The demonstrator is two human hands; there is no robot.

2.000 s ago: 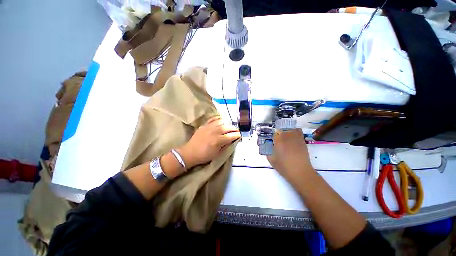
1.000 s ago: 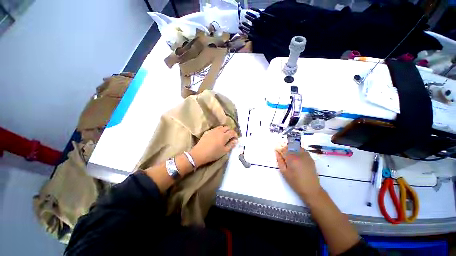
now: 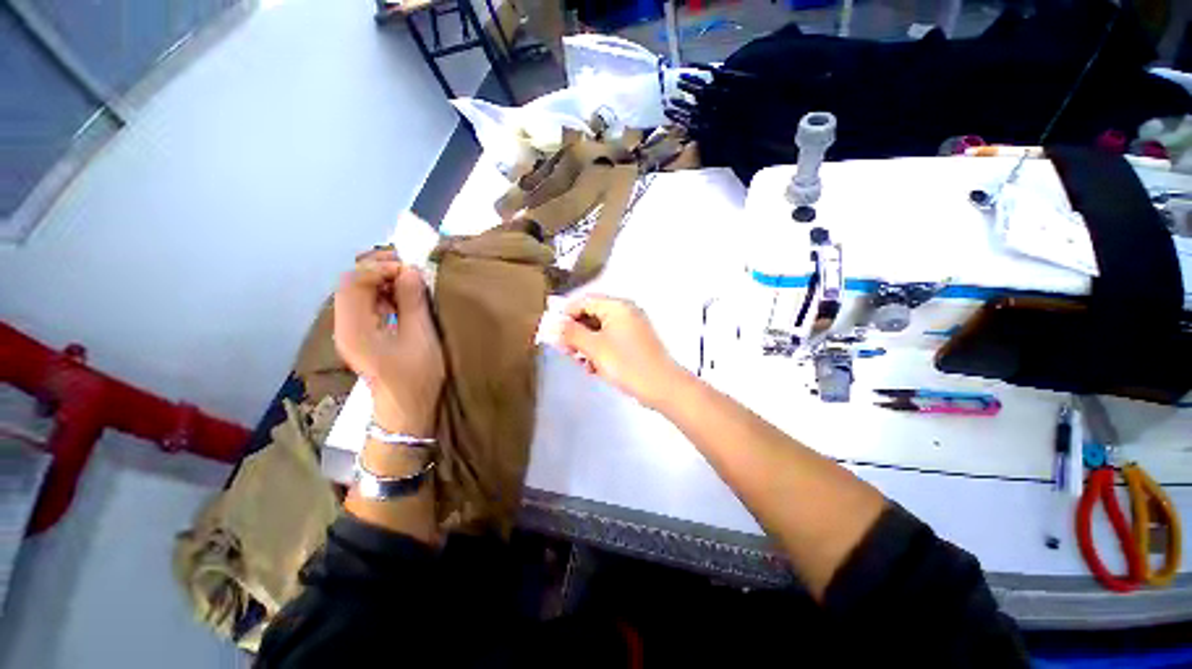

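The brown-khaki garment piece [image 3: 490, 346] hangs between my hands over the table's left front edge. My left hand [image 3: 390, 337] is raised at its left side, fingers curled and pinching near its upper left edge; the exact grip is blurred. A small white patch [image 3: 416, 238] shows just above those fingers; I cannot tell what it is. My right hand [image 3: 617, 345] is at the right side of the cloth, thumb and fingers pinched on a small white tab [image 3: 553, 322] that touches the cloth edge.
The sewing machine head [image 3: 915, 235] stands right, its presser foot [image 3: 833, 373] away from the cloth. Snips [image 3: 939, 401], a pen [image 3: 1061, 457] and scissors [image 3: 1111, 523] lie right. Cut strips [image 3: 575, 196] are heaped behind. A work pile [image 3: 268, 523] lies lower left, near a red pipe [image 3: 118, 399].
My right hand has left the machine's foot area and moved left to the cloth. My left hand has lifted up and left. The garment piece is turned, showing a darker side. The view has shifted left.
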